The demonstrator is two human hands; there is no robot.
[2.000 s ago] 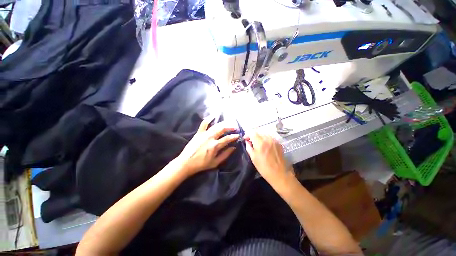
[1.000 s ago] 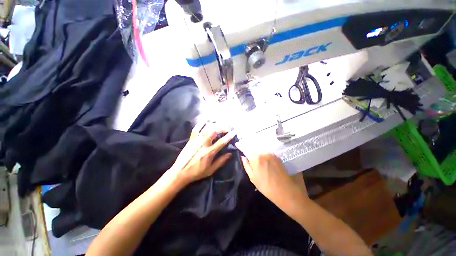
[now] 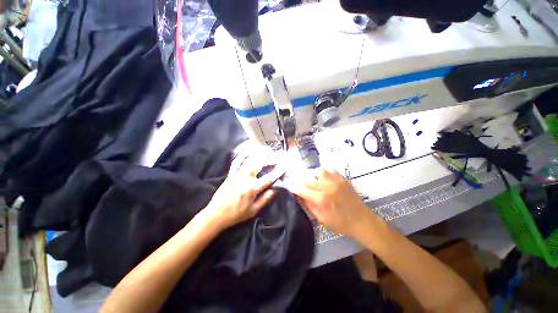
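A black garment piece (image 3: 263,244) lies under my hands and drapes over the table's front edge. My left hand (image 3: 238,192) lies on the cloth, fingers spread, fingertips near the presser foot area (image 3: 284,143) of the white sewing machine (image 3: 391,79). My right hand (image 3: 330,198) is just right of it, fingers bent together at the right edge of the cloth. Strong glare around the needle washes out the fingertips, the cloth edge and the needle, so whether the cloth is under the foot cannot be told.
A large black garment pile (image 3: 104,79) is at left. Scissors (image 3: 385,139) lie under the machine arm. Black strips (image 3: 480,153) lie to their right, beside a pen-like tool (image 3: 456,171). A green basket (image 3: 523,226) is at lower right. A clear plastic bag (image 3: 205,24) is behind.
Since one second ago, my right hand has moved up towards the presser foot area. My left hand has stayed near the foot. The view has shifted, showing more of the machine's top.
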